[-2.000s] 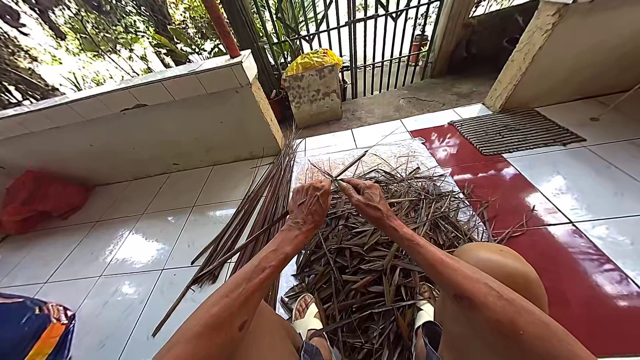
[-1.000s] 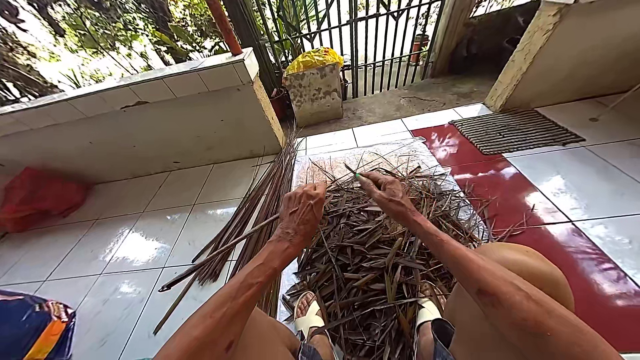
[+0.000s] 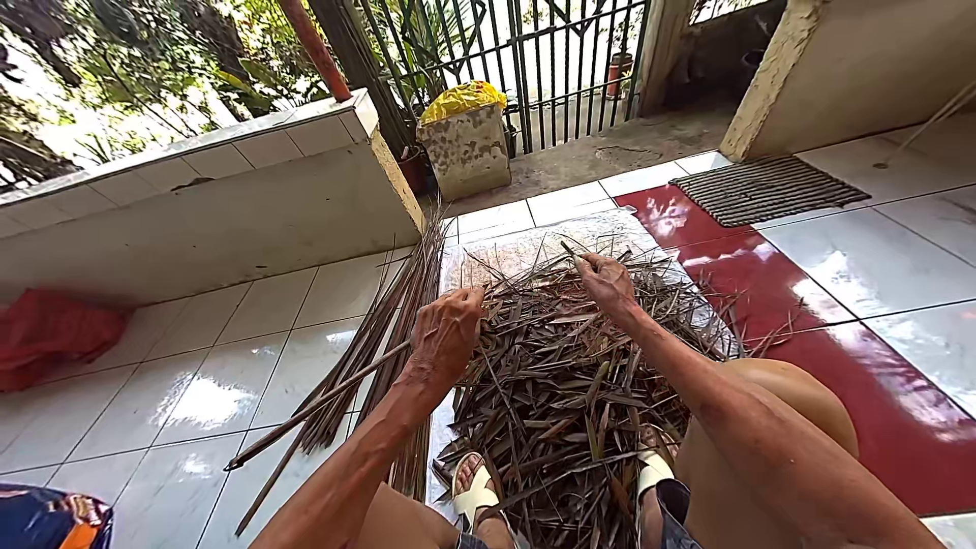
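Note:
My left hand (image 3: 448, 328) is closed on a long dry palm frond strip (image 3: 328, 396), which runs down and left past the wrist. My right hand (image 3: 606, 280), a little farther right, pinches a small tool with a green tip (image 3: 568, 250); its kind cannot be told. Beneath both hands spreads a heap of brown dry leaf pieces (image 3: 549, 412) on a white sheet (image 3: 610, 229). A bundle of long thin leaf ribs (image 3: 381, 328) lies left of the heap.
Both sandaled feet (image 3: 476, 484) flank the heap. A red bag (image 3: 57, 335) rests by the low wall (image 3: 229, 221). Beyond stand a concrete block (image 3: 467, 152) with yellow plastic on it and a metal gate (image 3: 549, 84). A striped mat (image 3: 766, 189) lies at right.
My hands were close together two seconds ago and are now apart. The strip in my left hand has come to reach down and left beyond the wrist.

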